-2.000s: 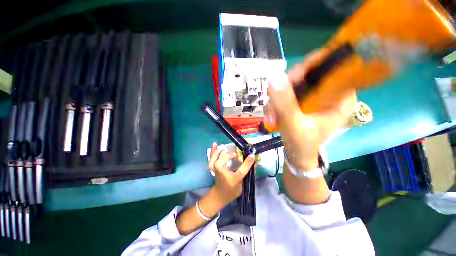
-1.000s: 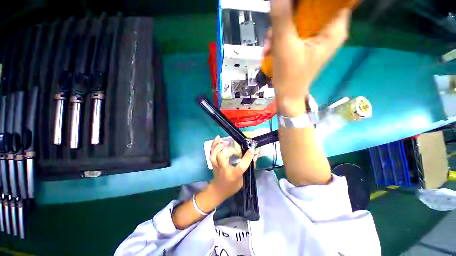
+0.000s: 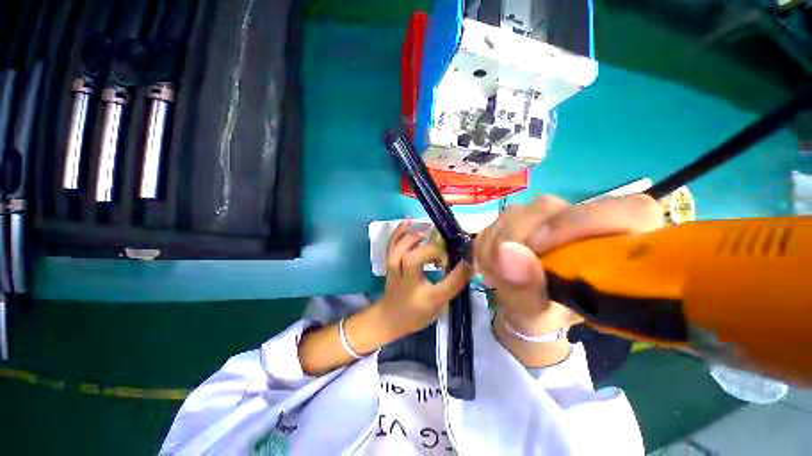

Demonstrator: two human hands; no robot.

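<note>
A black folding leg assembly (image 3: 461, 334) lies in front of my chest, one arm pointing up and left, another down towards me. My left hand (image 3: 414, 280) holds it at the pivot with thumb and fingers. My right hand (image 3: 543, 258) grips the orange electric screwdriver (image 3: 730, 285), which lies across the right side, its rear large and near the camera. The driver's tip end is at the pivot; exact contact is hidden by my right fingers. The third arm of the assembly is hidden behind my right hand. No screw can be made out.
The screw feeder (image 3: 490, 111) with its red base (image 3: 472, 185) stands ahead. A slotted tray (image 3: 240, 134) with silver-ended parts (image 3: 111, 147) is at left. A white pad (image 3: 380, 248) lies behind my left hand. A yellow-ended roll (image 3: 681, 205) and dark rod (image 3: 739, 142) show at right.
My right hand has come back from the feeder to the pivot with the screwdriver. My left hand still holds the leg assembly. The view has shifted, so the tray sits higher and further left.
</note>
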